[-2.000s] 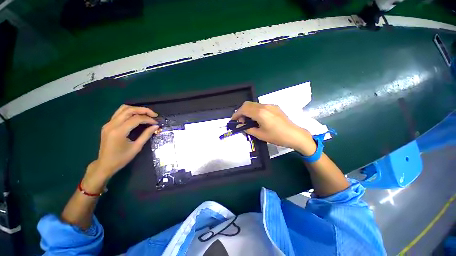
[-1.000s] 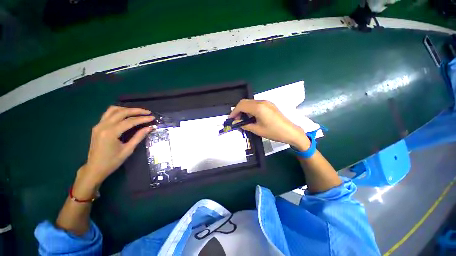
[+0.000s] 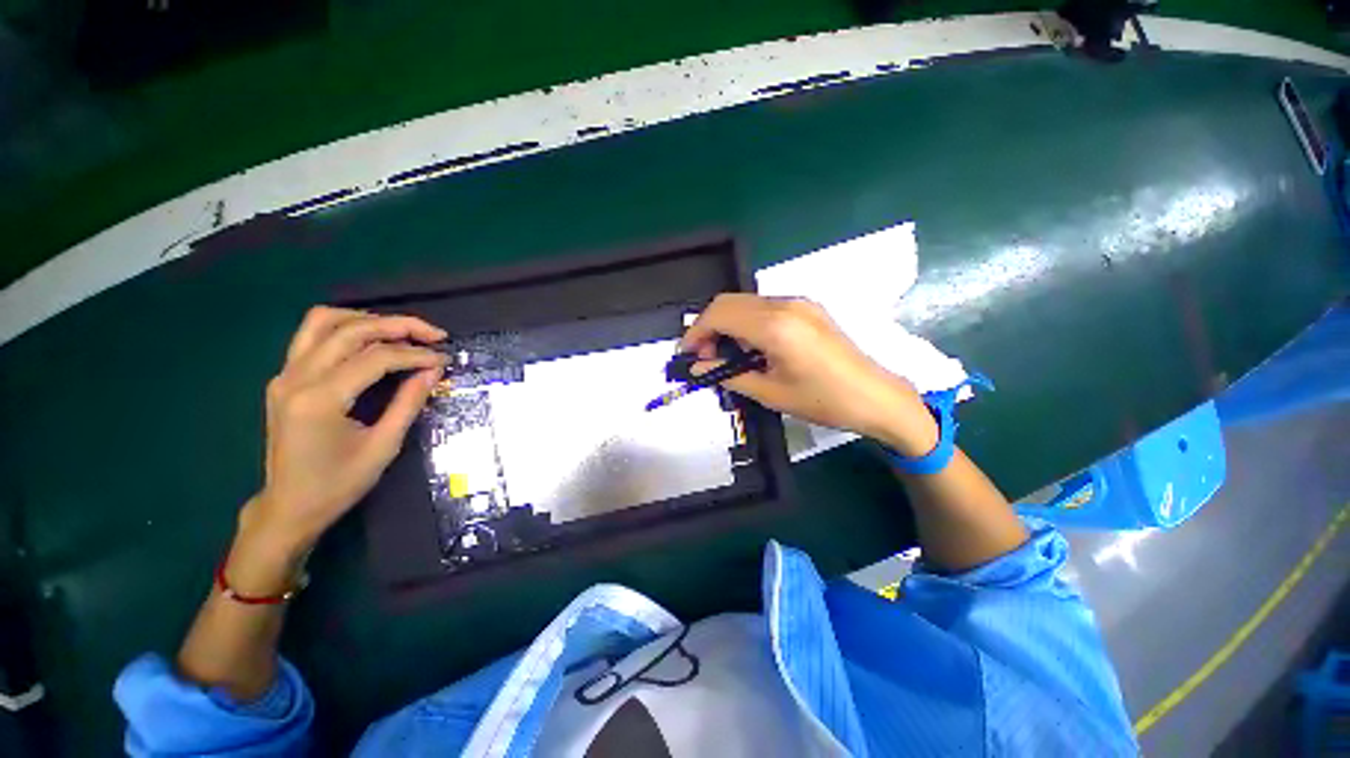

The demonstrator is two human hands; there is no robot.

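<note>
The open tablet unit lies in the black foam tray (image 3: 592,277). Its silver battery (image 3: 615,444) fills the middle, and the circuit board (image 3: 471,511) with a yellow label (image 3: 458,484) is at its left end. My left hand (image 3: 333,407) is at the board's upper left corner, thumb and fingers close together; whether they hold a small part cannot be seen. My right hand (image 3: 800,363) holds dark tweezers (image 3: 696,381), their tip over the battery's upper right part.
A white notched sheet (image 3: 851,289) lies right of the tray, partly under my right wrist. A worn white rail (image 3: 592,107) crosses the green bench behind the tray. A dark flat device (image 3: 1304,126) lies at the far right. A blue stool (image 3: 1170,471) stands below the bench at right.
The view has shifted slightly. My left hand stays at the board's corner and my right hand keeps the tweezers over the battery, with only their angle slightly changed.
</note>
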